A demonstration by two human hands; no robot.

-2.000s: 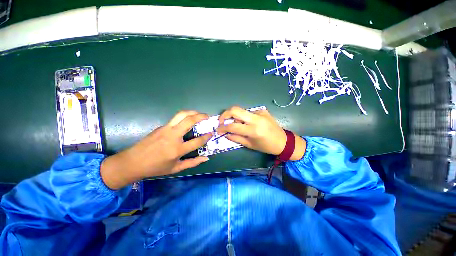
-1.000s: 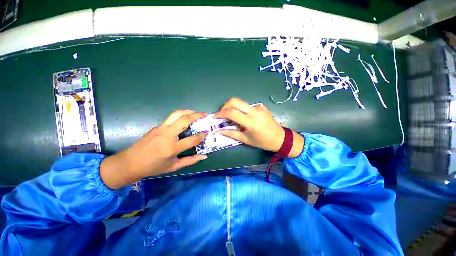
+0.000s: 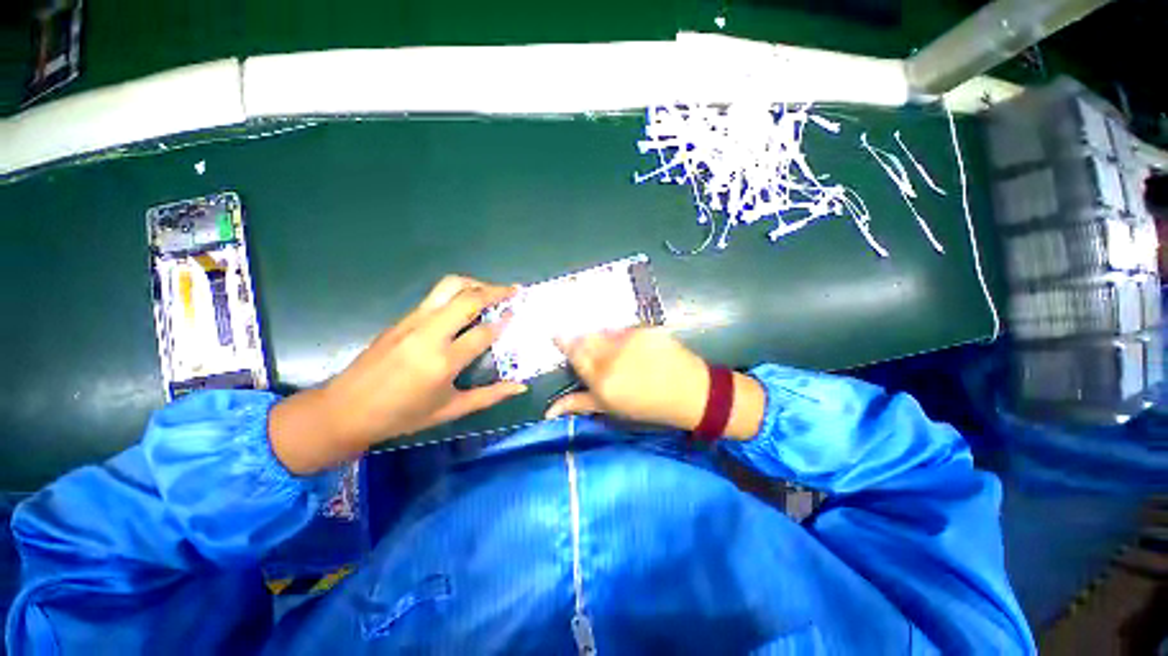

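An open phone body, bright white inside with a dark strip at its right end, lies tilted on the green bench in front of me. My left hand grips its left end between thumb and fingers. My right hand is at its lower edge, fingertips over the near side; a dark thin tool shows partly by the thumb and fingers. Glare hides detail inside the phone. A heap of white cables lies at the back right of the bench.
A second open phone body lies upright at the left, its lower end by my left sleeve. A few loose cables lie right of the heap. A white rail runs along the back. Stacked trays stand at the right edge.
My right hand has moved down off the phone's face to its near edge, uncovering the phone's right end. My left hand keeps its hold. The view has shifted slightly.
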